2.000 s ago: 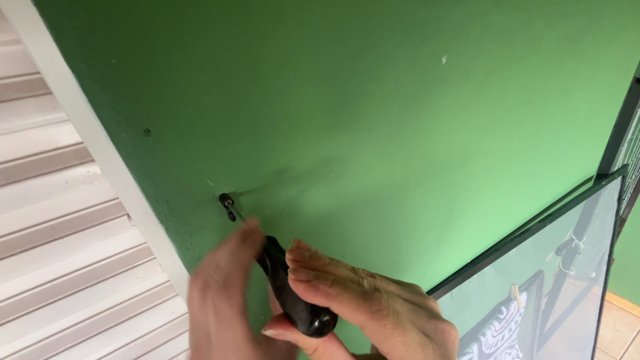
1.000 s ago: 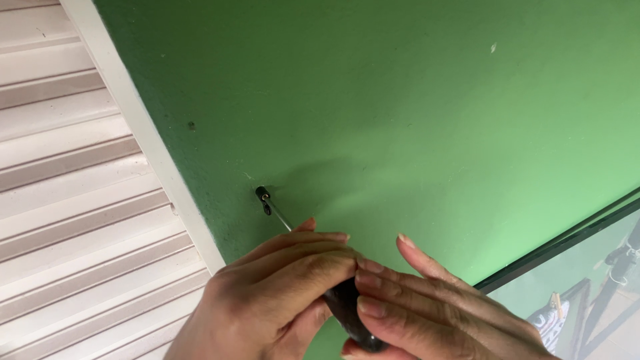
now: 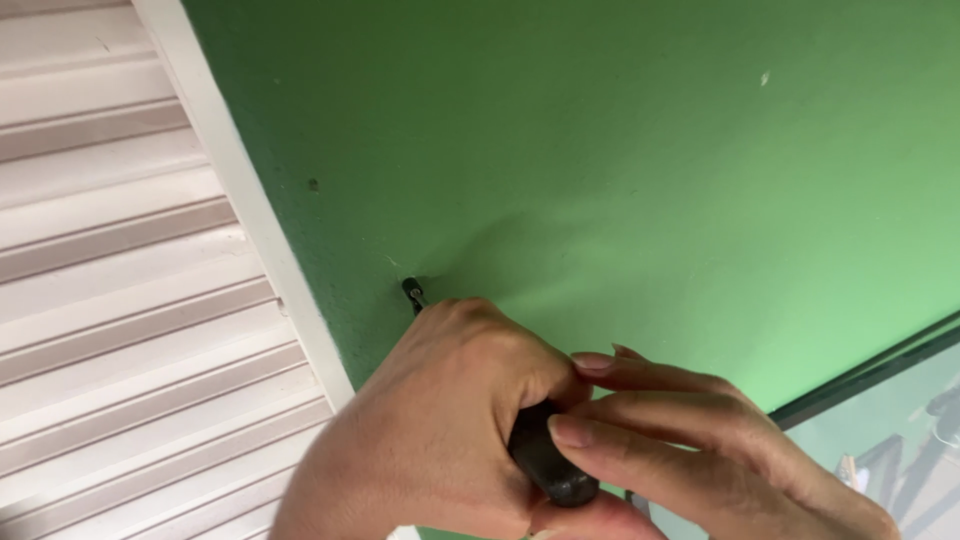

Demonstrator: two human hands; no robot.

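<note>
A small black wall hook or bracket [image 3: 412,287] sits on the green wall [image 3: 600,165], near the white trim. The thin metal shaft of a screwdriver [image 3: 551,457] meets it at a screw; most of the shaft is hidden behind my left hand. My left hand [image 3: 442,420] wraps around the front of the dark handle. The fingers and thumb of my right hand [image 3: 697,450] hold the handle's rear end, below and right of the hook.
White slatted panelling [image 3: 135,300] with a white trim strip [image 3: 247,187] runs along the left. A dark-framed glass pane [image 3: 885,367] stands at the lower right, with reflections in it. A small dark mark [image 3: 313,184] shows on the wall above the hook.
My left hand has moved onto the screwdriver, its fingers now wrapped around the handle and covering most of the shaft. The view has shifted somewhat.
</note>
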